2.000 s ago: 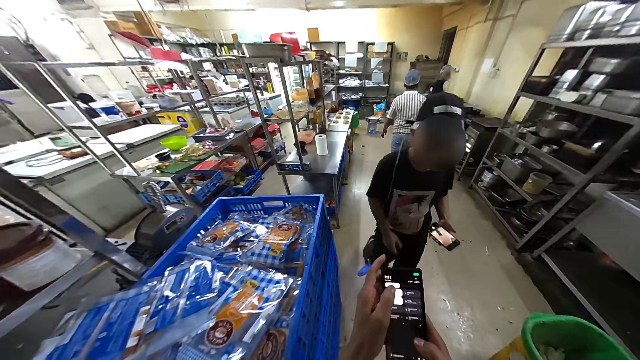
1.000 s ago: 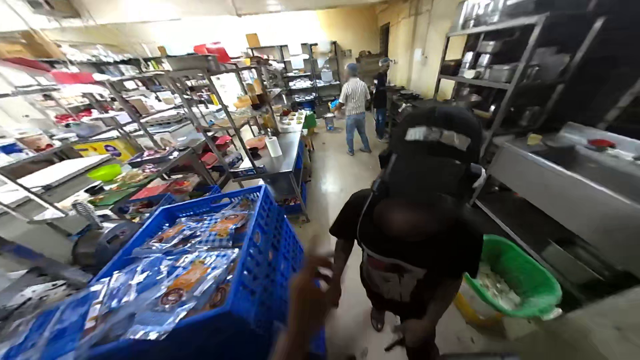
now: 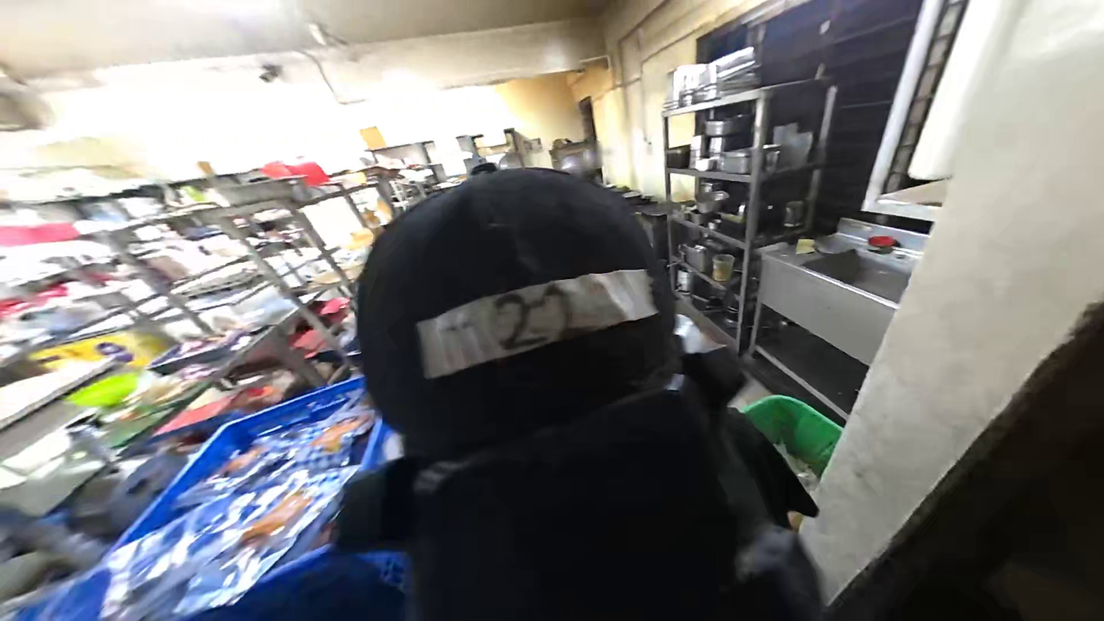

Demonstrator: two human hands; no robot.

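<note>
Neither of my hands shows in the view now. A person in a black cap [image 3: 517, 224] and dark clothing fills the middle, very close to the camera; the cap bears a light strip of tape with writing. To the left of this person is a blue plastic crate [image 3: 207, 440] holding clear and blue checked plastic packets [image 3: 276, 517]. The person's body hides part of the crate. The picture is blurred.
Metal racks [image 3: 293, 293] with trays and containers fill the left. At right stand a metal shelf with pots [image 3: 757, 181], a stainless steel sink [image 3: 828, 297] and a green bin [image 3: 789, 423]. A pale wall edge [image 3: 966, 328] juts in at the right.
Two seconds ago my hands held a phone; one second ago one blurred hand showed, and now neither does. The person is much closer to the camera. The view has swung right.
</note>
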